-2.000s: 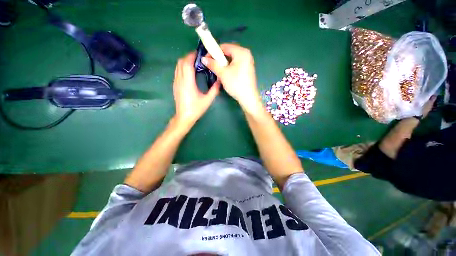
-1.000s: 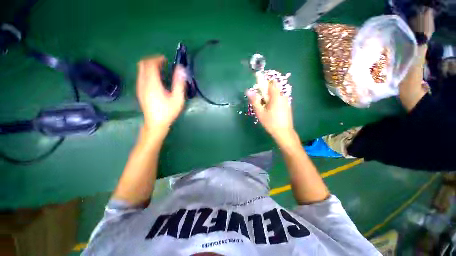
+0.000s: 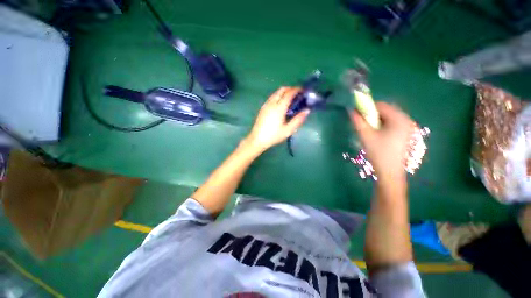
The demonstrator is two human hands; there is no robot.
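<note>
My left hand (image 3: 276,119) grips the dark workpiece (image 3: 303,102) on the green bench. A thin dark strap of it sticks out below my fingers. My right hand (image 3: 385,137) is closed on the pale yellowish handle of the hammer (image 3: 367,107), right of the workpiece. The hammer's round head points away from me and is blurred. The loose pile of small white and copper-red fasteners (image 3: 417,151) lies beside and partly under my right hand, which hides some of it.
Two dark strapped articles (image 3: 174,106) lie at left with a thin black cord. A white box-like unit (image 3: 35,75) and brown carton (image 3: 70,198) are at far left. A bag of copper-coloured pieces (image 3: 495,139) and a pale metal upright (image 3: 495,58) are at right. A person's dark sleeve shows lower right.
My left hand has closed on the workpiece. My right hand has lifted from the pile with the hammer raised beside the workpiece. The view has shifted left, showing the white unit and more of the carton.
</note>
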